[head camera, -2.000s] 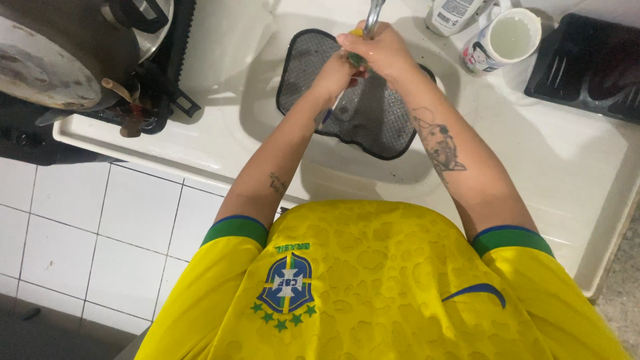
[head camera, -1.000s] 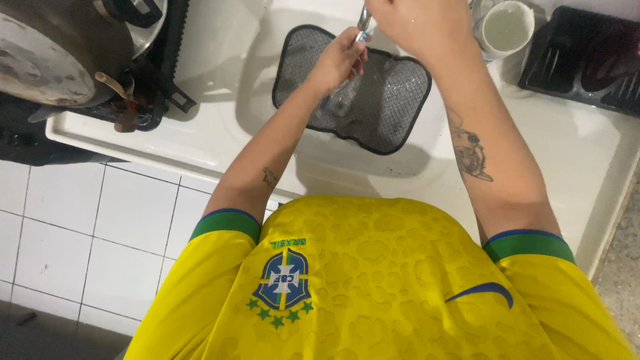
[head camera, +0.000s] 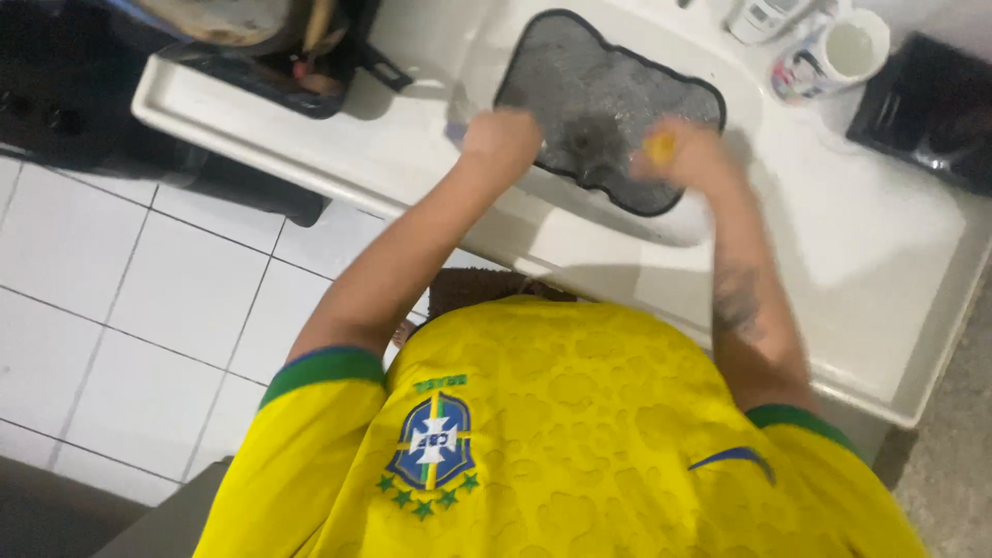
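My left hand (head camera: 504, 142) is closed at the left edge of the sink; a small pale-purple end of something shows beside it, too blurred to name. Over the right part of the sink, my right hand (head camera: 686, 155) is blurred by motion, its fingers around a small yellow object (head camera: 660, 147) that may be a sponge. Between and below the hands lies a grey mesh sink mat (head camera: 589, 77) with a black rim, wet, with a dark round spot around the drain.
A printed mug (head camera: 802, 74) and a white bottle (head camera: 763, 19) stand behind the sink at the right, near a black tray (head camera: 930, 108). Dish rack and pan (head camera: 225, 19) occupy the upper left. The white counter edge (head camera: 263, 167) runs in front.
My hands were close together near the tap; now they are apart, the left at the sink's left side and the right lower over the mat. The view has shifted.
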